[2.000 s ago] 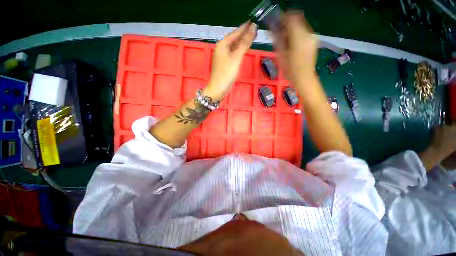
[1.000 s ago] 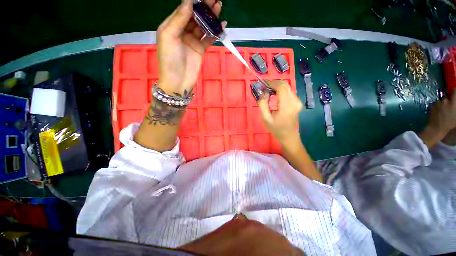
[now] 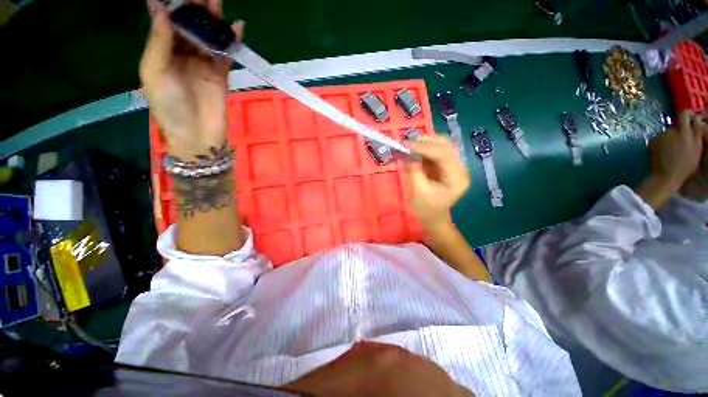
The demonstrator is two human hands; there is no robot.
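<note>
My left hand (image 3: 186, 85), partly at the top edge, holds the dark watch head (image 3: 203, 28) of an open smartwatch. Its silver mesh strap (image 3: 310, 98) stretches straight down to the right across the red tray. My right hand (image 3: 439, 174) pinches the strap's free end near the tray's right edge. The red compartment tray (image 3: 299, 198) lies in front of me. Closed watches (image 3: 374, 106) sit in pockets at its upper right; one is partly hidden behind my right fingers.
Open watches (image 3: 487, 159) lie on the green mat right of the tray. Gold parts (image 3: 623, 74) and silver parts (image 3: 613, 116) lie at far right near another person's hands. A black device (image 3: 101, 233) with a white block (image 3: 59, 200) stands left.
My left hand has moved left with the watch head, and more of the strap now shows stretched between my hands. My right hand keeps the strap end. The view has shifted.
</note>
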